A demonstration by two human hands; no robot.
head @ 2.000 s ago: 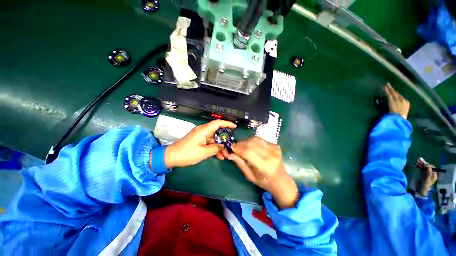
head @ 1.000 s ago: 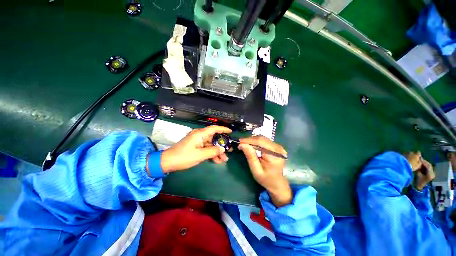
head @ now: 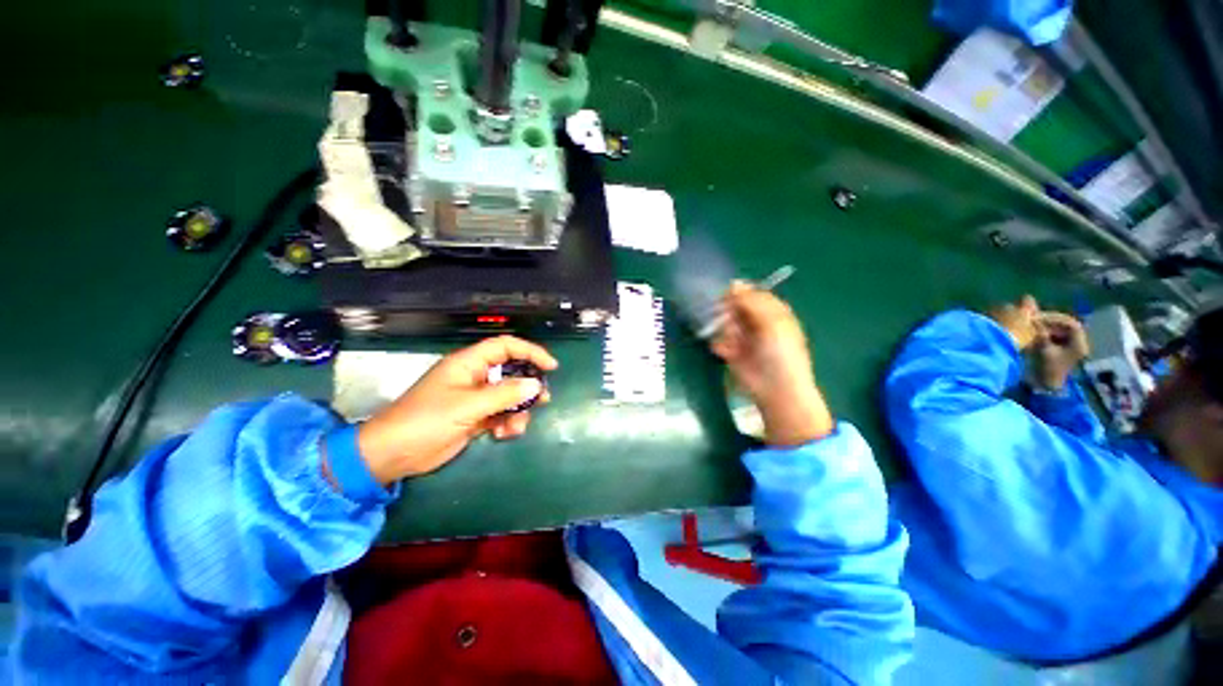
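My left hand [head: 459,406], with a blue band at the wrist, holds a round black module [head: 518,385] in front of the press fixture, partly covered by the fingers. My right hand [head: 767,351] is off to the right of the module and holds thin tweezers [head: 767,286], slightly blurred. A white sticker sheet [head: 633,346] with marks along its edges lies between the two hands. The press fixture [head: 490,174] has a pale green plate over a clear block and a black base [head: 466,288] with red digits.
Several round modules [head: 199,227] lie left of the press. A second white sheet [head: 641,219] lies farther back. A cream strip [head: 356,181] hangs at the press. A black cable [head: 175,328] runs left. A person in blue [head: 1033,496] sits at right.
My right hand has moved away from the module to the right, with the tweezers. My left hand keeps the module. The view has shifted, and more of the sticker sheet shows.
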